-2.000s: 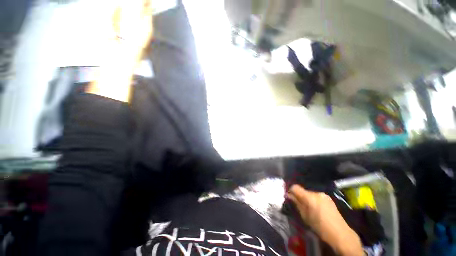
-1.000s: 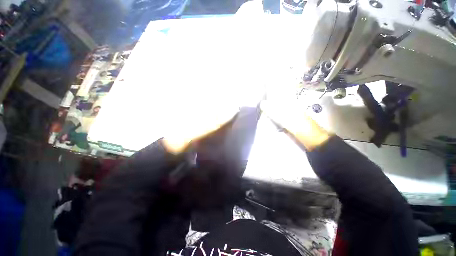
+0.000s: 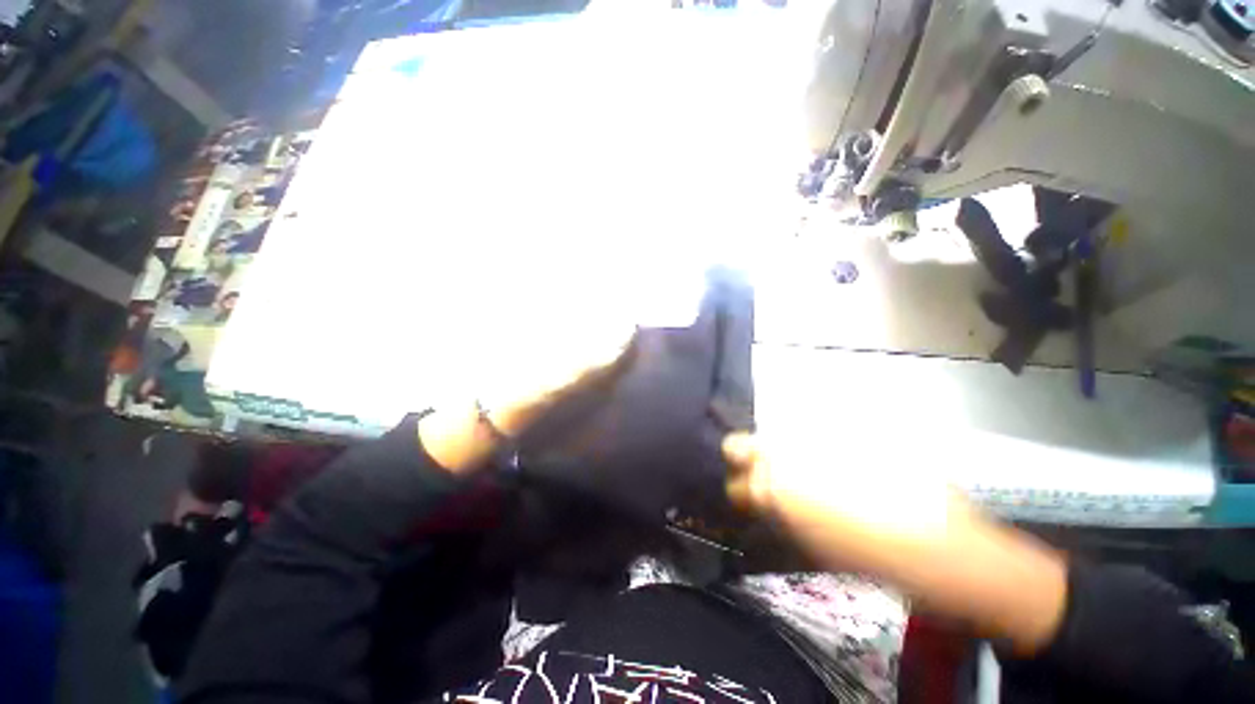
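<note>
A black fabric panel [image 3: 640,406] hangs over the front edge of the white table, its upper part on the tabletop, with a lighter grey strip [image 3: 736,358] along its right side. My left hand [image 3: 558,392] lies on the panel's left side; its fingers are washed out by glare, so its grip is unclear. My right hand [image 3: 771,481] is at the panel's lower right edge, with the fingertips closed on the cloth near the table's front edge. The sewing machine [image 3: 963,110] stands to the right, its needle area beyond my right hand.
Crumpled black scraps [image 3: 1025,282] and a thin blue-tipped tool [image 3: 1087,316] lie on the machine bed. A picture-covered surface [image 3: 172,330] borders the table's left end. Black and white cloth [image 3: 179,585] lies low at the left. A turquoise-edged tray [image 3: 1232,505] is at the right edge.
My right hand has moved from near the needle area back towards me, down the panel's right edge. The panel now shows more fully between the hands. The camera view has shifted slightly.
</note>
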